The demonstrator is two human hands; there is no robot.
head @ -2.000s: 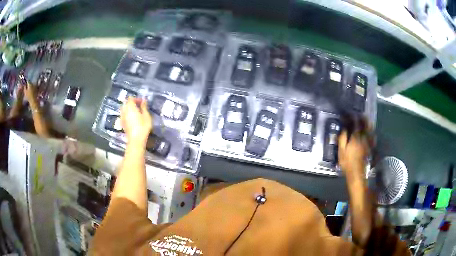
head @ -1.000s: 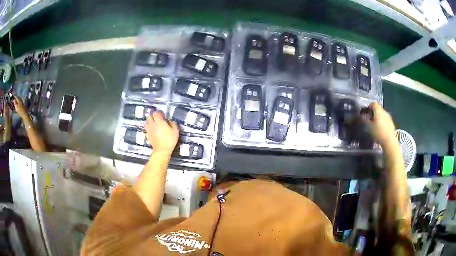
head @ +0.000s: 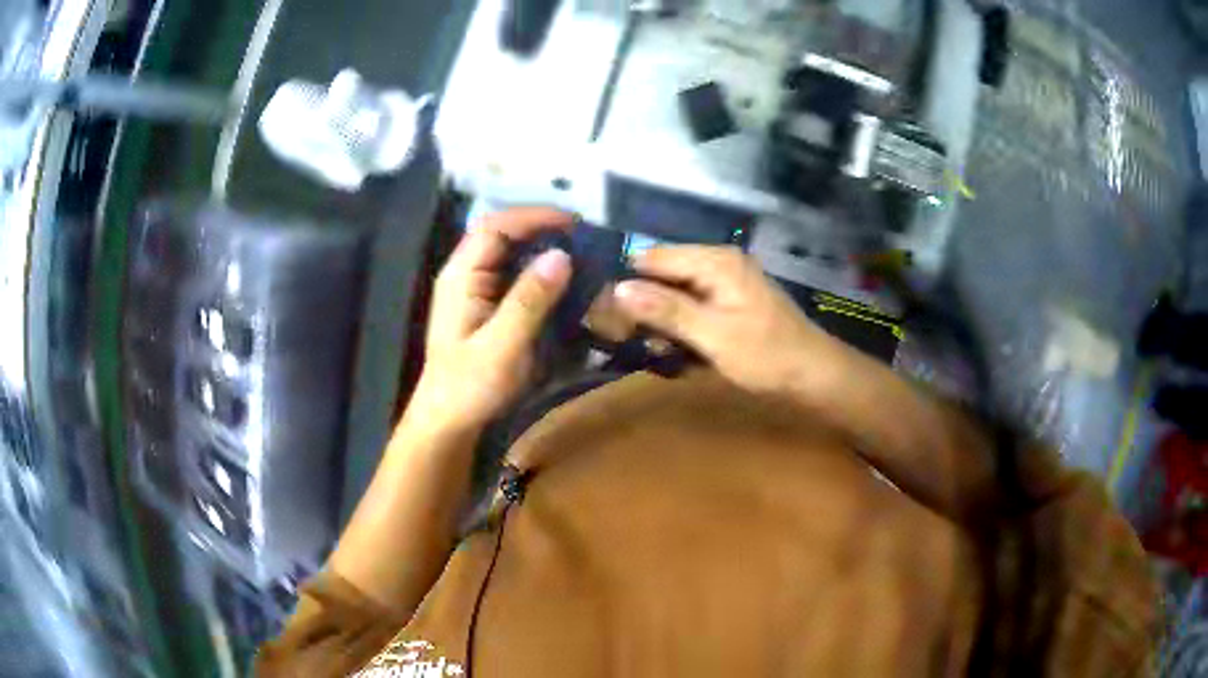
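Note:
My left hand (head: 493, 318) is in front of my chest, with its fingers curled and its thumb on a dark phone-like object (head: 567, 281). Blur and the dark background hide the object's outline and keys. My right hand (head: 722, 315) is just to the right, fingers bent towards my left hand. Another dark shape shows under its fingers; whether the hand grips it cannot be told. Both hands are at the near edge of a white test machine (head: 517, 133). A small blue-lit display (head: 640, 246) shows between the hands.
A white fan (head: 342, 129) stands left of the machine. A clear tray of phones (head: 307, 384) lies blurred at the left on the bench. Dark mechanisms (head: 821, 119) sit on the machine bed, with a small black block (head: 706, 111). Grey floor and a red item (head: 1183, 490) are at the right.
The view has turned right, from the trays to the machine. Both hands have left the trays and come close together in front of my chest. The trays now lie at the left.

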